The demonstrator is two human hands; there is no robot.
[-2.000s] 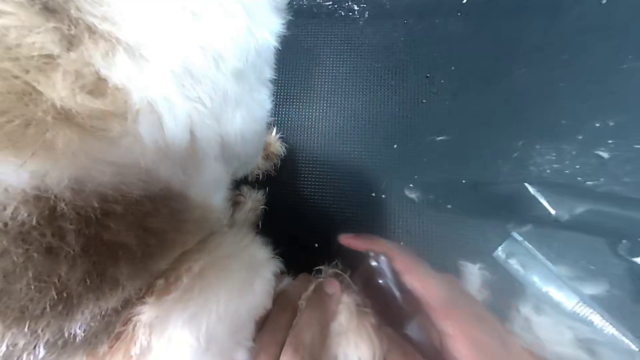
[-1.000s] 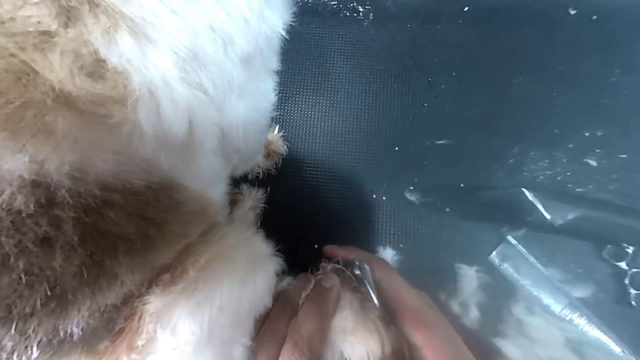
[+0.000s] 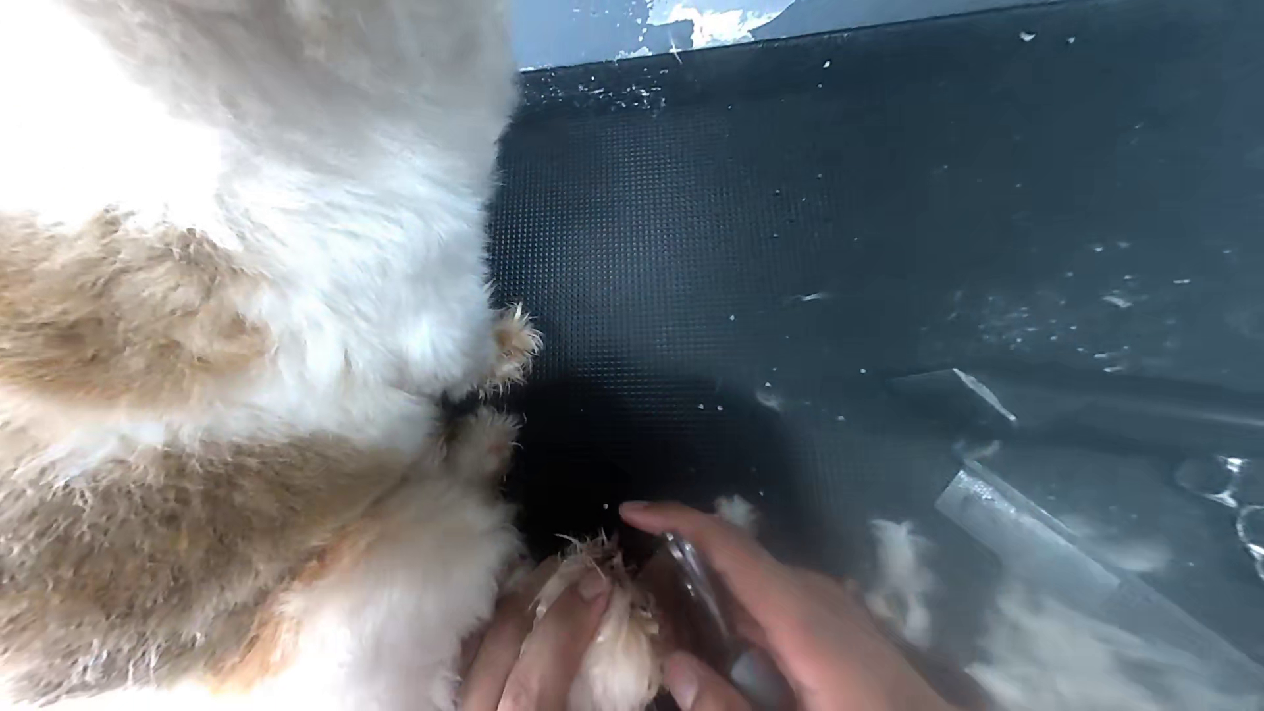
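A furry animal [image 3: 375, 296] with white, tan and brown fur, apparently a dog, fills the left side. My left hand [image 3: 538, 632] grips one of its paws [image 3: 617, 642] at the bottom centre, with a finger lying over the pale fur. My right hand [image 3: 780, 602] is just right of that paw and holds a shiny metal tool [image 3: 696, 578]; its kind is partly hidden by the fingers and blurred. Two other furry paws [image 3: 513, 346] show at the animal's right side, above my hands.
A dark textured mat [image 3: 671, 247] lies under everything, its far edge near the top. At the lower right are a flat shiny strip [image 3: 1027, 523], possibly a comb, and loose fur clumps [image 3: 899, 573]. Ring handles, apparently of scissors [image 3: 1220, 479], show at the right edge.
My right hand and its metal tool came close against the held paw one second ago; now they are a little to its right. My left hand still grips the paw. The view has shifted slightly.
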